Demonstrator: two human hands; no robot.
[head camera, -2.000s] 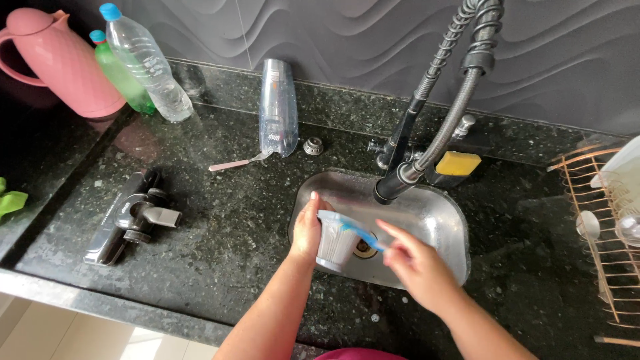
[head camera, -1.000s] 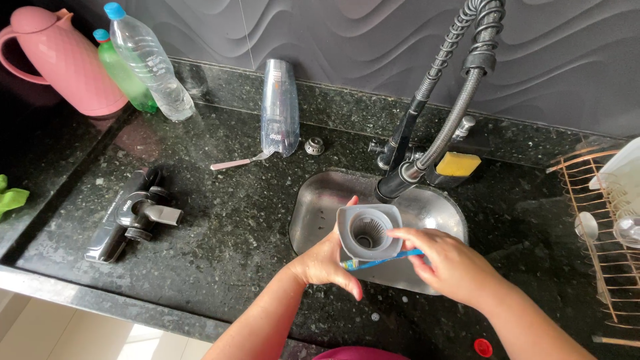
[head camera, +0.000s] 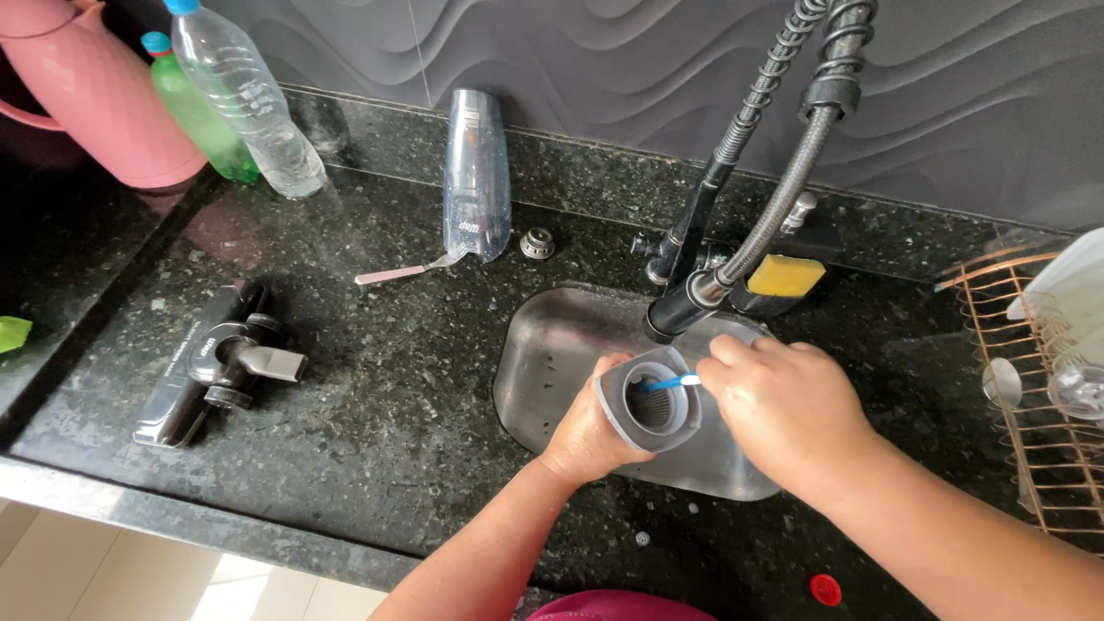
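Over the steel sink, my left hand grips a grey plastic vacuum filter cup, its round opening tilted up toward the camera. A blue and white toothbrush is in my right hand, its head end inside the cup and hidden there. On the counter behind lie a clear vacuum dust container, a pink-handled utensil touching its lower end, and a metal sink strainer. A black vacuum floor head rests on the counter at the left.
A black spring-neck faucet reaches over the sink, with a yellow sponge beside it. A copper-wire dish rack stands right. A pink thermal jug, green bottle and clear bottle stand back left. A red cap lies near the front.
The toothbrush, outside the cup one second ago, now reaches into its opening. Between the first frame and now, my left hand has turned the cup so its opening faces the camera.
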